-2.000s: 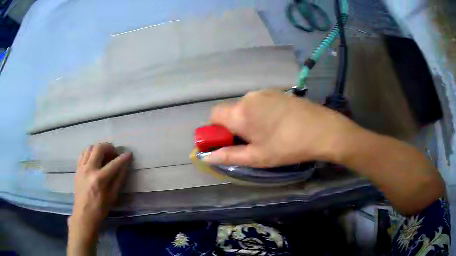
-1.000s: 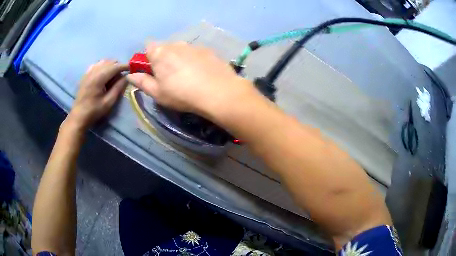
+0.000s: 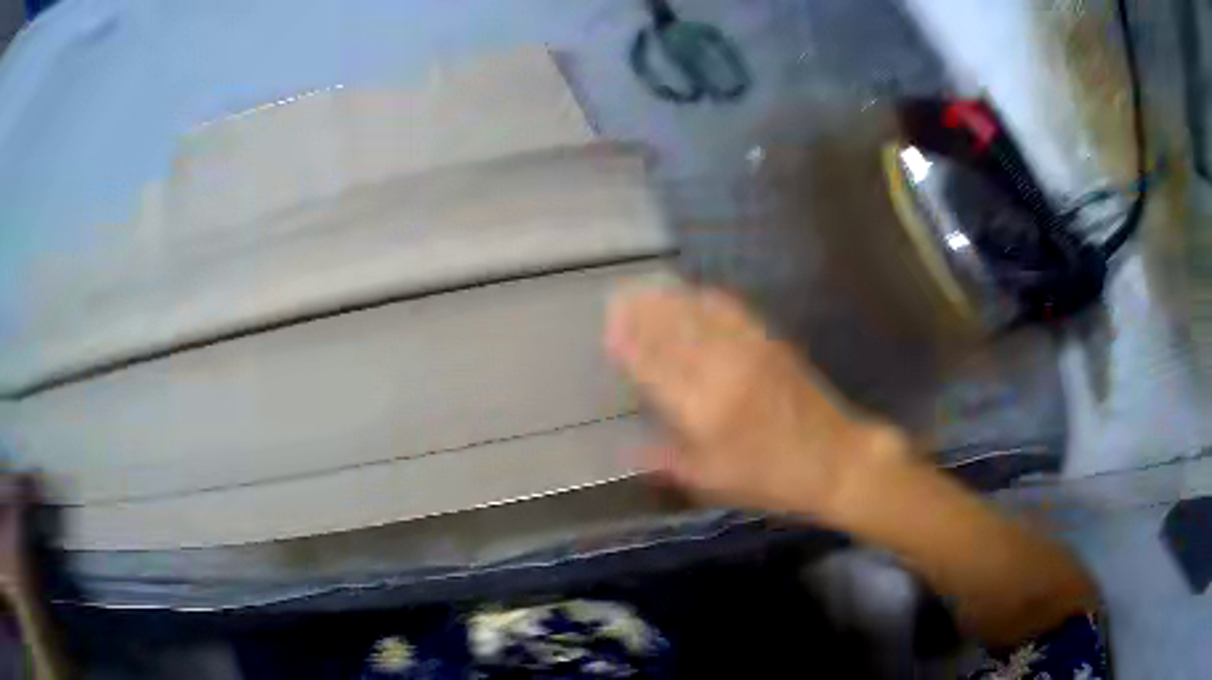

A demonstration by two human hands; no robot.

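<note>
A grey-beige garment panel (image 3: 359, 352) lies flat across the ironing table, with one dark fold line along its middle and a thinner line nearer the front edge. My right hand (image 3: 731, 392) is over the panel's right end, blurred; whether it grips the cloth cannot be told. My left hand (image 3: 24, 551) is at the left picture edge, cut off, dark and blurred, by the panel's left end. The steam iron (image 3: 950, 219) stands at the right, away from both hands, with its yellow-rimmed soleplate edge facing left.
Green-handled scissors (image 3: 689, 60) lie at the far side. The ironing table (image 3: 784, 199) is scorched brown near the iron. A black cord (image 3: 1136, 160) runs up behind the iron beside the stained white wall (image 3: 1070, 67).
The iron has been let go and now stands at the right. My right hand has moved from the iron to the panel's right end. The camera view has turned, and my left hand is now mostly out of view.
</note>
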